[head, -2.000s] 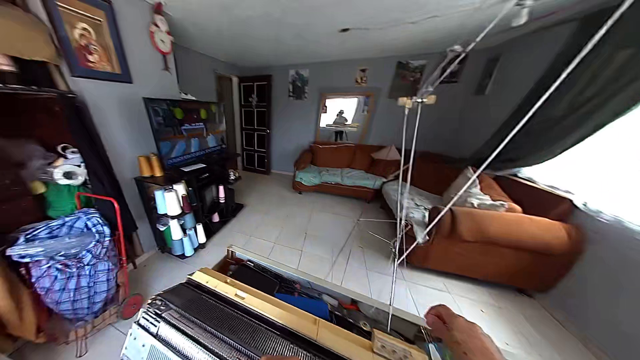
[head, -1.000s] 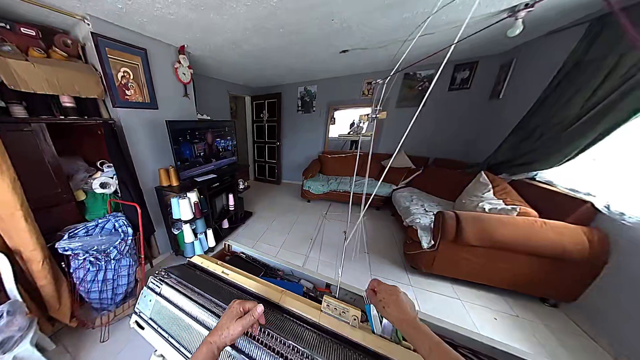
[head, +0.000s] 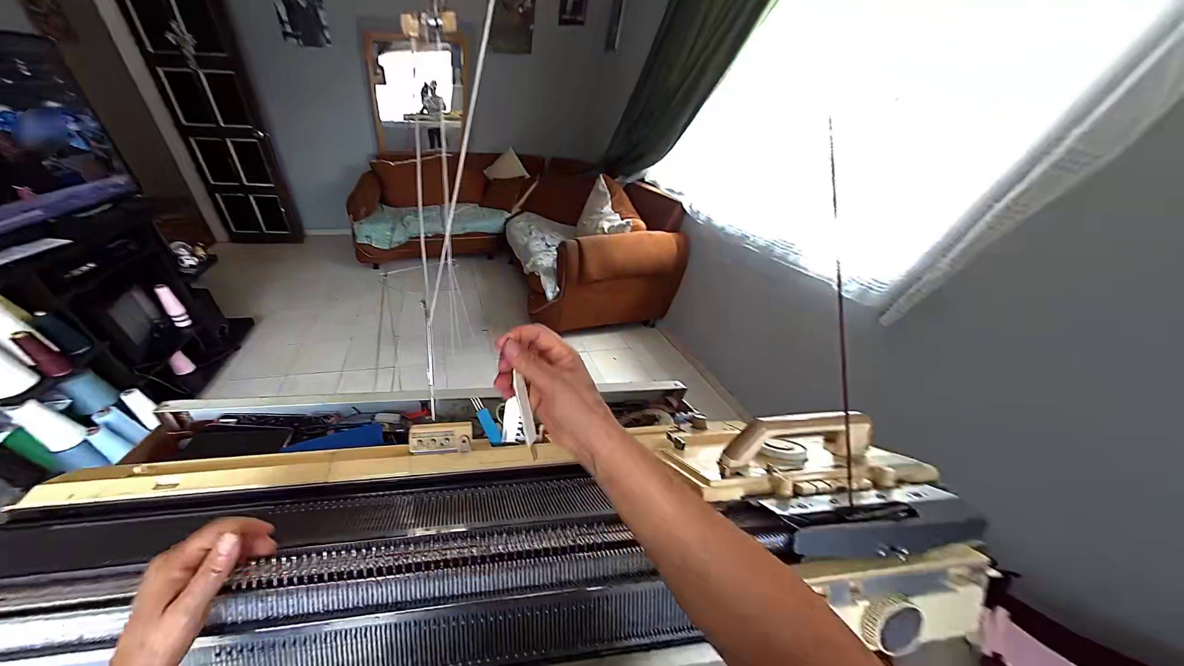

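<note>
A knitting machine with a metal needle bed (head: pixel 444 555) spans the lower view. My left hand (head: pixel 194 578) rests at the needle row on the left, its fingers loosely bent; whether it grips anything is unclear. Above the back rail, my right hand (head: pixel 546 375) pinches a thin whitish tool (head: pixel 524 407) that points down. The cream carriage (head: pixel 795 453) sits at the right end of the bed, and a dark yarn (head: pixel 841 324) runs up from it. Just left of my right hand are a small cream counter (head: pixel 440 437) and a blue-handled tool (head: pixel 485 421).
Behind the bed lies a long tool tray (head: pixel 338 437) holding assorted items. White strands (head: pixel 449 222) hang from a yarn mast in front of the bed. Yarn cones (head: pixel 88 393) stand at left by a dark TV stand (head: pixel 129 305). Farther back are brown sofas (head: pixel 629 268) and a bright window (head: pixel 888 120).
My right hand now holds a thin whitish tool upright over the tray area. The view has turned down and right, bringing the carriage and dark yarn into sight.
</note>
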